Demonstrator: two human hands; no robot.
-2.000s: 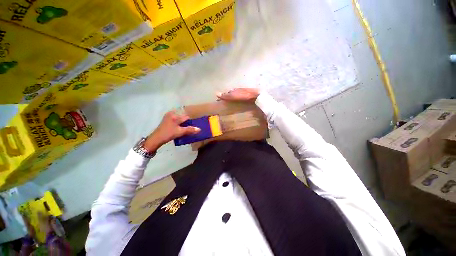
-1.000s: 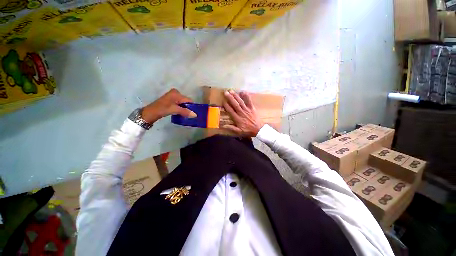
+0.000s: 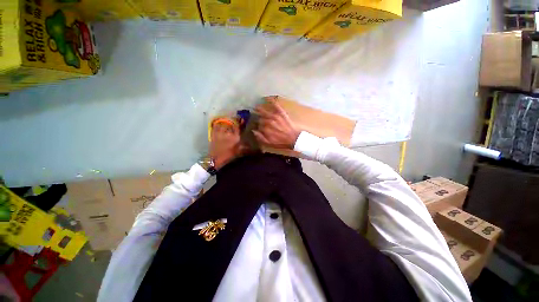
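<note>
A brown carton (image 3: 319, 122) lies on the pale table (image 3: 177, 76), close to my body. My left hand (image 3: 226, 144) holds the tape gun (image 3: 242, 118) at the carton's left end; its orange and blue parts show above my fingers, and the hand is blurred. My right hand (image 3: 275, 127) lies on the left part of the carton's top, fingers spread and slightly blurred. The carton's left end and any tape there are hidden or too blurred to tell.
Yellow boxes (image 3: 289, 16) line the table's far edge, with another yellow box (image 3: 59, 41) at far left. Flat brown cartons (image 3: 94, 206) and a red stool (image 3: 35, 274) are below left. Printed cartons (image 3: 470, 224) are stacked at right. A white roll (image 3: 481, 151) shows beyond.
The tape gun has turned from lying flat over the carton to its left end. My right hand has shifted left along the carton. The view has also shifted.
</note>
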